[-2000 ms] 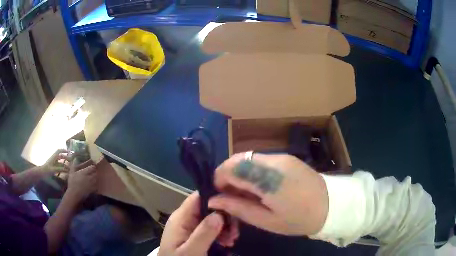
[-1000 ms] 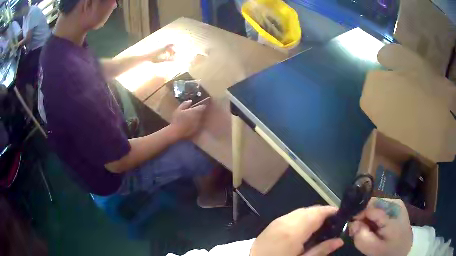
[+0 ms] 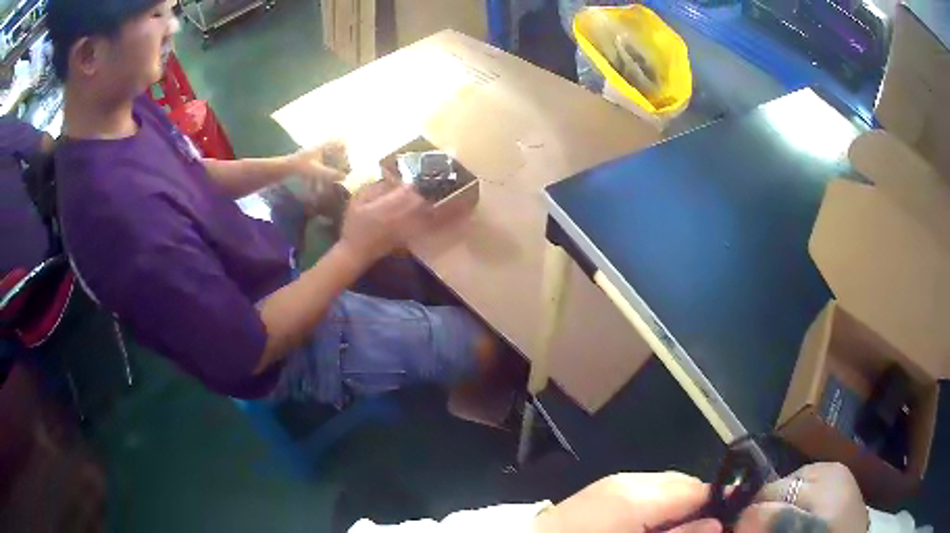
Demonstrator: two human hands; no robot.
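A black coiled cable (image 3: 735, 477) is held between my two hands at the bottom right, partly cut off by the picture's edge. My left hand (image 3: 635, 504) grips it from the left. My right hand (image 3: 818, 500) is on its right side, with a ring on a finger. An open brown mailer box (image 3: 807, 390) stands on the dark table to the right, lid folded back. Inside it lie a dark block (image 3: 885, 408) and a dark sheet with pale print (image 3: 836, 404).
A person in a purple shirt (image 3: 172, 245) sits left at a cardboard-covered table (image 3: 521, 125), hands at a small open box (image 3: 458, 198) with a shiny plastic-wrapped item. A yellow-rimmed waste bag (image 3: 667, 102) stands behind. The dark table's pale-edged corner (image 3: 552, 200) points left.
The view has swung left and down, so box and hands sit lower right. My hands still hold the cable. The seated person's far hand has drawn back toward the small box.
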